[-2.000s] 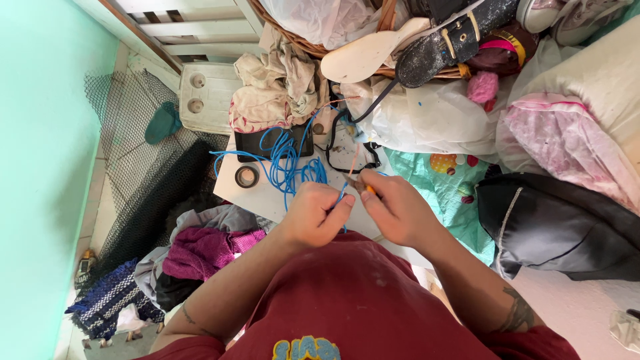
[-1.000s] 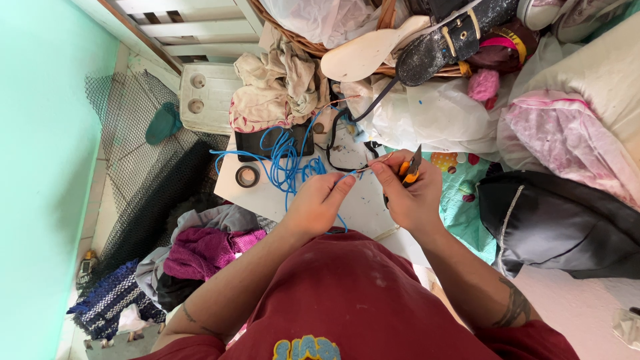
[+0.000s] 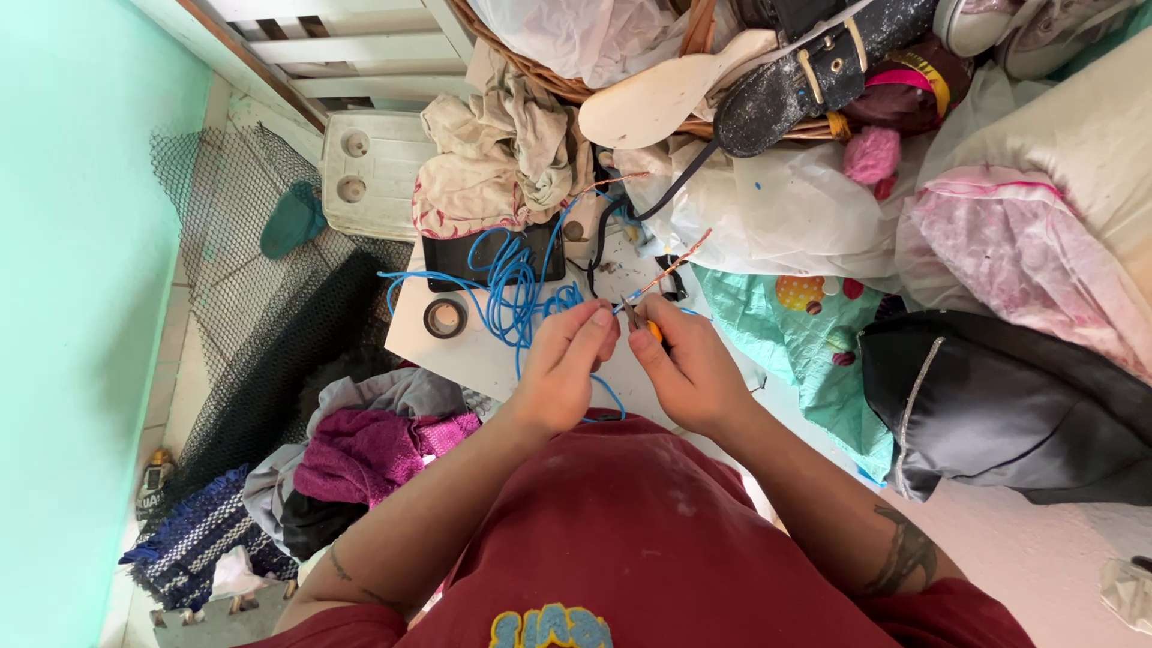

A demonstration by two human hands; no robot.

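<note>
My left hand (image 3: 573, 355) pinches a blue insulated wire between thumb and fingers. Orange-handled pliers or cutters (image 3: 654, 331) are in my right hand (image 3: 681, 364), their metal jaws at the wire close beside my left fingertips. Beyond the jaws, a stretch of bare twisted copper strands (image 3: 679, 261) points up and to the right. A loose tangle of blue wire (image 3: 508, 288) lies left of my hands, over a black tray-like object (image 3: 441, 261). Another bare copper end (image 3: 615, 183) shows near the cloth. My fingers hide part of the tool and the wire held.
A roll of dark tape (image 3: 445, 318) lies on the white board (image 3: 409, 337). Crumpled cloth (image 3: 504, 153), a wicker basket (image 3: 562, 87) with a sandal, and plastic bags stand beyond. Clothes (image 3: 360, 450) and black mesh (image 3: 270, 369) are at left, a black bag (image 3: 1008, 405) at right.
The tool in my right hand has turned from pointing up to having its jaws at the wire by my left fingers. Bare copper now sticks out past the jaws.
</note>
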